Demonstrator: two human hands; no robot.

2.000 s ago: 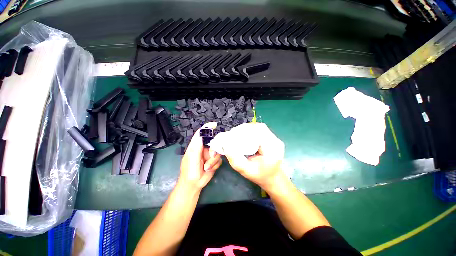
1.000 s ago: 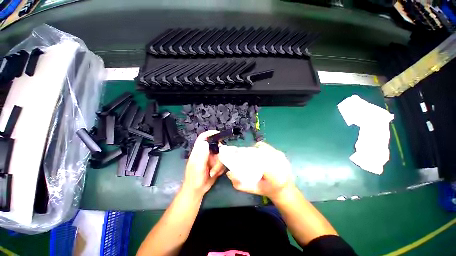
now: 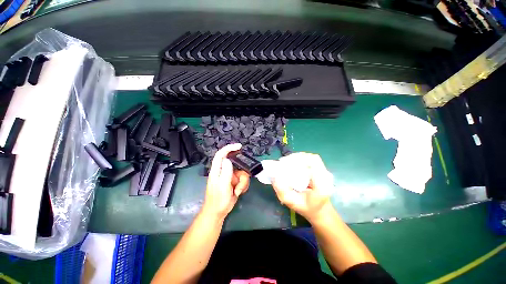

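Note:
My left hand (image 3: 221,186) holds a black plastic housing (image 3: 246,163) by its far end, tilted down to the right. My right hand (image 3: 310,191) grips a white squeeze bottle (image 3: 297,171). The bottle's narrow end is at the housing's right end; whether they touch is unclear. A heap of small dark grey pieces (image 3: 241,132) lies just beyond my hands. A loose pile of black housings (image 3: 148,145) lies on the bench to the left.
A stacked black tray (image 3: 319,83) with slanted rows of black bars stands behind the heap. A crumpled white cloth or paper (image 3: 409,147) lies at the right. A bagged white slab (image 3: 41,150) with black housings is at the left, above a blue crate (image 3: 128,255).
The housing has turned so that its right end points down to the right. My right hand and the bottle have moved slightly right.

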